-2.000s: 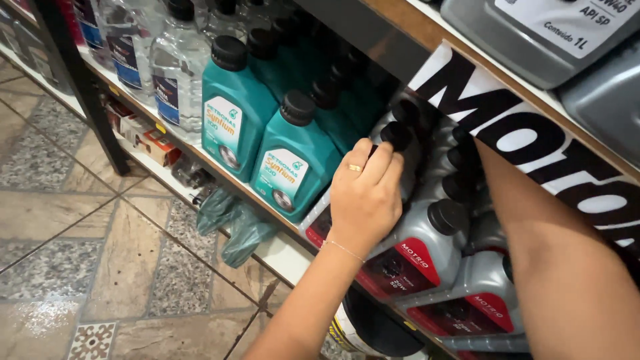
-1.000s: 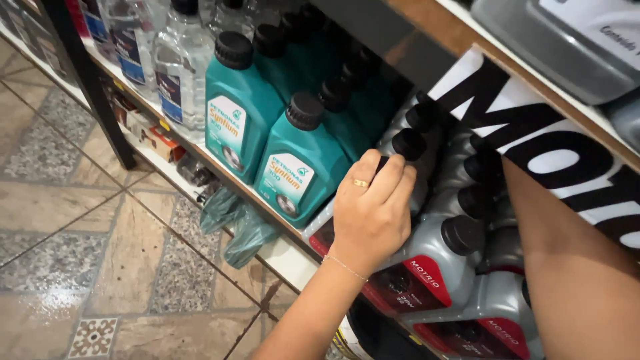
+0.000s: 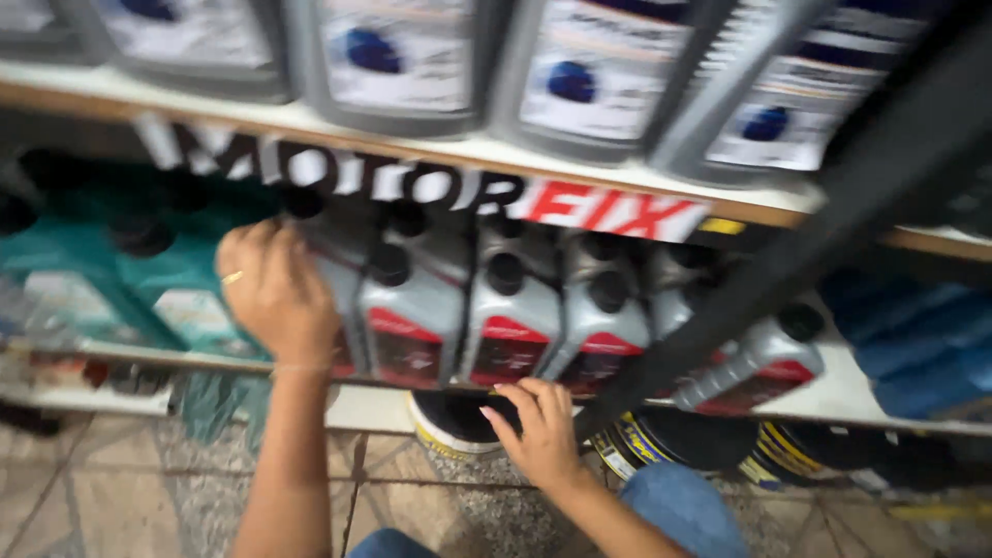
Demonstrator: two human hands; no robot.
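Note:
Left of the middle, my left hand (image 3: 277, 291), with a ring, is curled at the top of the leftmost silver motor oil bottle (image 3: 345, 267), beside the teal oil bottles (image 3: 174, 271). Its fingertips are hidden, so a grip cannot be confirmed. Lower and to the right, my right hand (image 3: 539, 430) has its fingers apart, near the shelf's front edge under a silver bottle with a red label (image 3: 511, 325). More such bottles with black caps stand in rows beside it, including one (image 3: 407, 318) between the hands. The view is blurred.
An upper shelf (image 3: 434, 147) carries large grey bottles (image 3: 395, 70) and a printed strip (image 3: 418, 182). A dark upright post (image 3: 775, 225) crosses the right side. Blue bottles (image 3: 922, 341) lie beyond it. Black buckets (image 3: 674, 438) and a green plastic bag (image 3: 221, 407) are below.
The view has swung to the right along the shelf. My right hand now shows low by the shelf edge; earlier only its arm showed, reaching up at the right. My left hand remains by the silver bottles.

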